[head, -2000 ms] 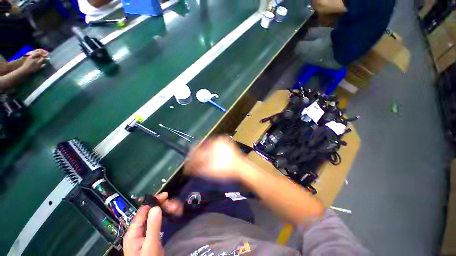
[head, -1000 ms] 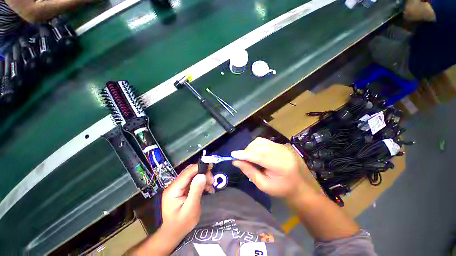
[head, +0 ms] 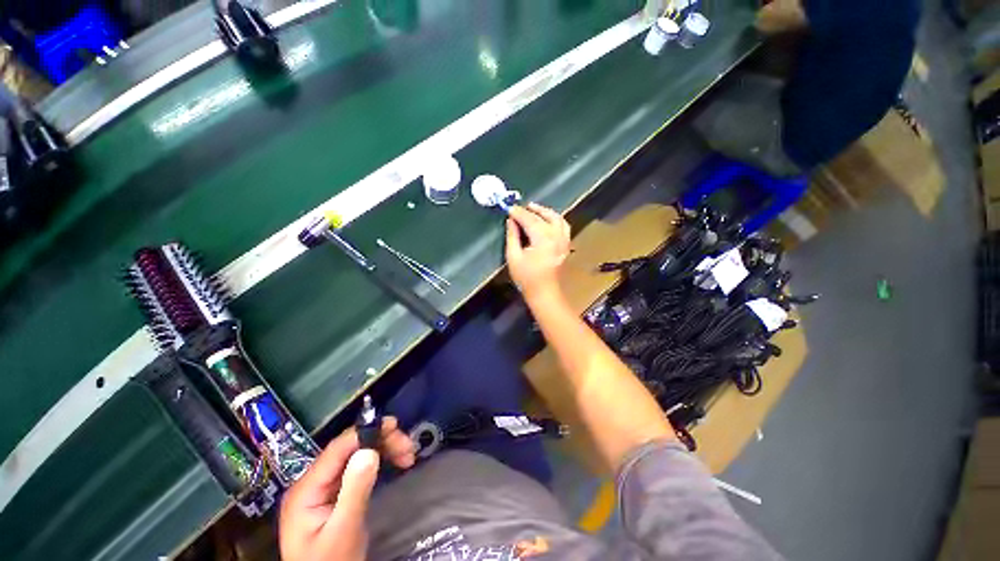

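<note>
My left hand holds a small black cord end piece with a pale tip, above my lap. My right hand is stretched forward and pinches the blue-handled applicator at the small white dish. The open heated brush lies at the left with wires showing in its handle. The dark handle cover with a green board lies beside it. A black cord with a white label lies on my lap.
The hammer and tweezers lie on the green surface, near a white pot. A carton of black cords stands at the right. A person sits beyond it. Dark handles are across the belt.
My right hand has moved from the cord piece, forward to the white dish, with the blue applicator. My left hand still holds the cord piece. The camera view has shifted.
</note>
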